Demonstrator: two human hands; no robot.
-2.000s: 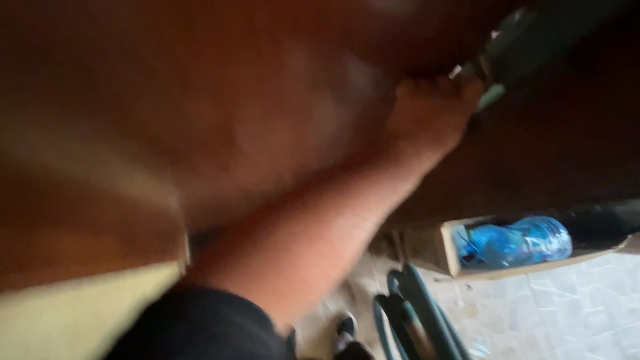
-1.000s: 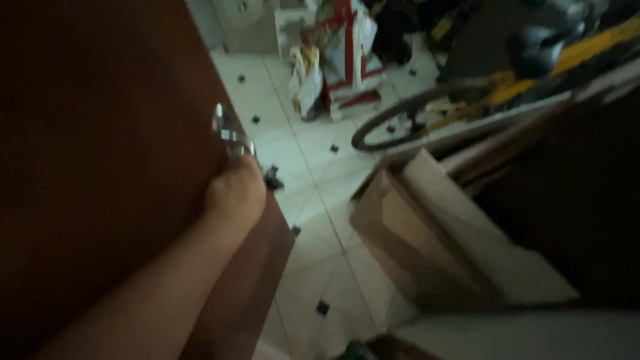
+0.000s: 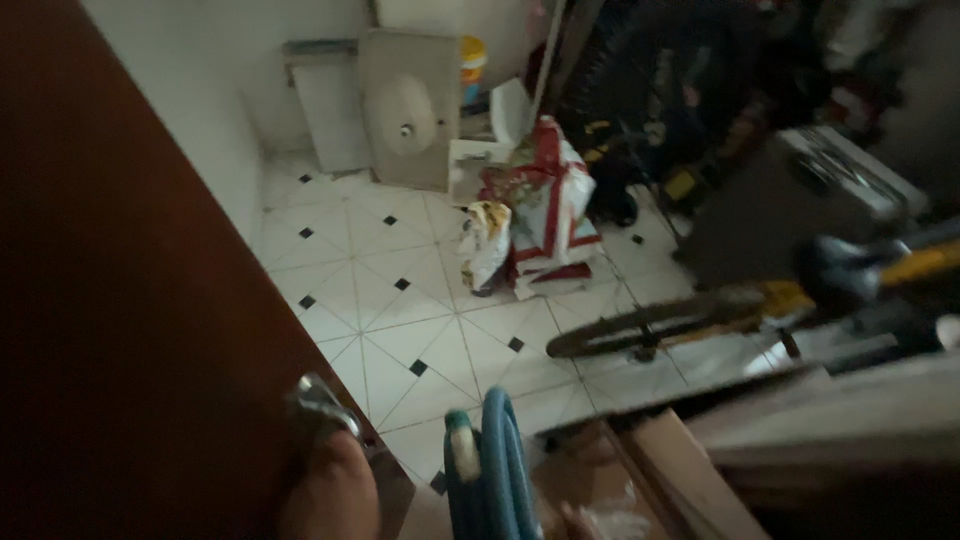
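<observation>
My left hand (image 3: 330,480), at the lower left of the head view, is closed on the metal lever handle (image 3: 324,405) of a dark brown door (image 3: 150,300). Beyond the door's edge, a looped blue-green hose (image 3: 506,465) rises from the bottom edge of the view, with a green end and a pale band on one part. What supports the hose is hidden below the frame. I cannot make out my right hand. The picture is dim and blurred.
Cardboard boxes (image 3: 600,472) lie beside the hose. Past the door, a white tiled floor (image 3: 405,322) holds red-and-white bags (image 3: 551,202). A yellow bicycle (image 3: 780,300) stands at right, a silver case (image 3: 855,169) behind it. A sink basin (image 3: 405,120) leans by the far wall.
The view has swung from the door's surface to the tiled room. The door stands open in the last two frames, my left hand at its handle. The hose has come back into view since one second ago.
</observation>
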